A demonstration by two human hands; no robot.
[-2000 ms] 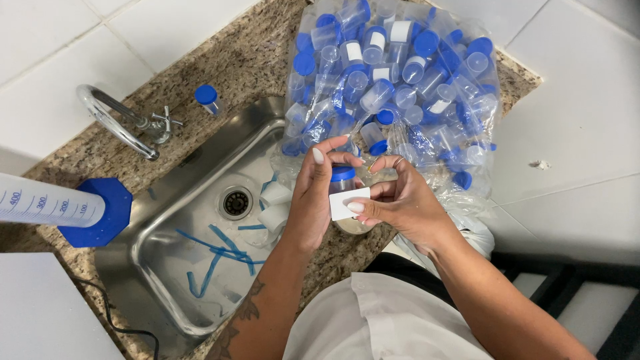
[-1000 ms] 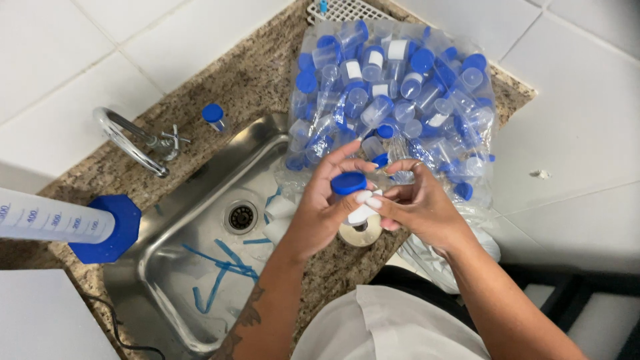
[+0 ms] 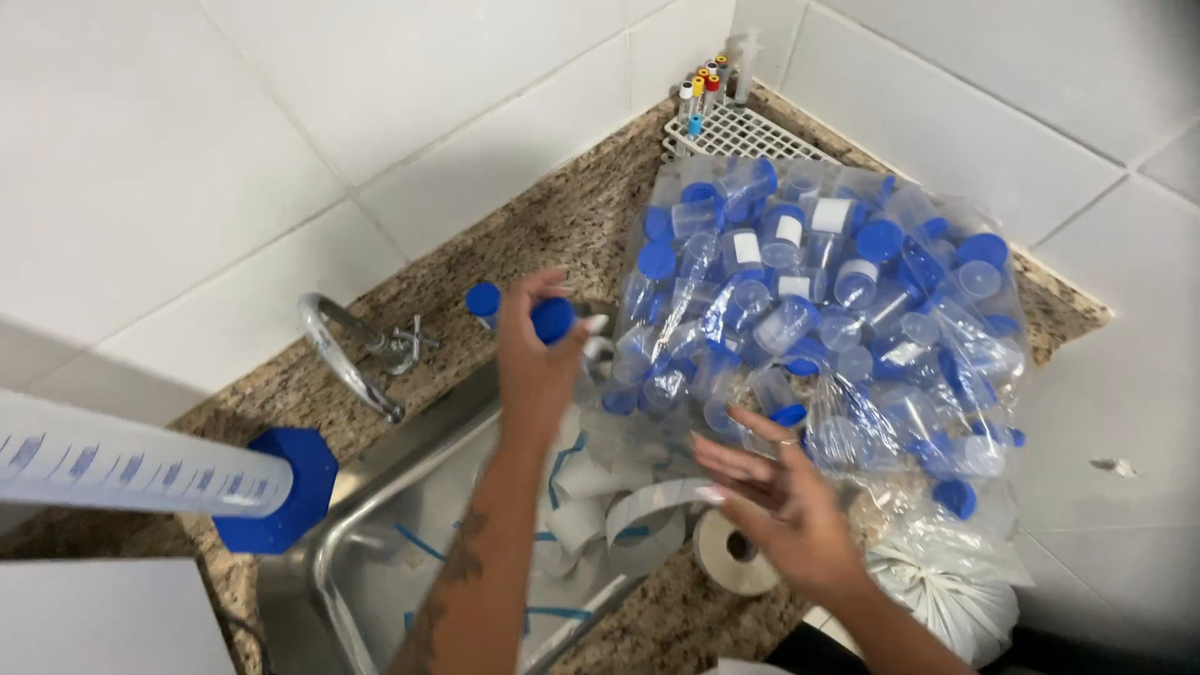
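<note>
My left hand (image 3: pixel 539 352) holds a blue-capped plastic specimen cup (image 3: pixel 553 320) above the granite counter, close beside another blue-capped cup (image 3: pixel 484 300) standing behind the sink. My right hand (image 3: pixel 787 506) is apart from it, fingers spread, over the front of a clear plastic bag (image 3: pixel 647 347) full of blue-capped cups, some with white labels. The tip of a curled white paper strip (image 3: pixel 656 497) meets or lies just behind my right thumb; which one cannot be told. Below that hand, a roll of labels (image 3: pixel 712 553) lies on the counter edge.
The steel sink (image 3: pixel 328 572) holds paper strips and blue strips. A chrome faucet (image 3: pixel 337 347) stands behind it. At left are a graduated cylinder with a blue base (image 3: pixel 314 487) and a white box (image 3: pixel 103 619). A tube rack (image 3: pixel 750 136) sits in the corner; a tied white bag (image 3: pixel 956 600) is at right.
My hands were together on a cup and white label; now they are apart. My left hand has carried the cup toward the one standing behind the sink. The view has shifted.
</note>
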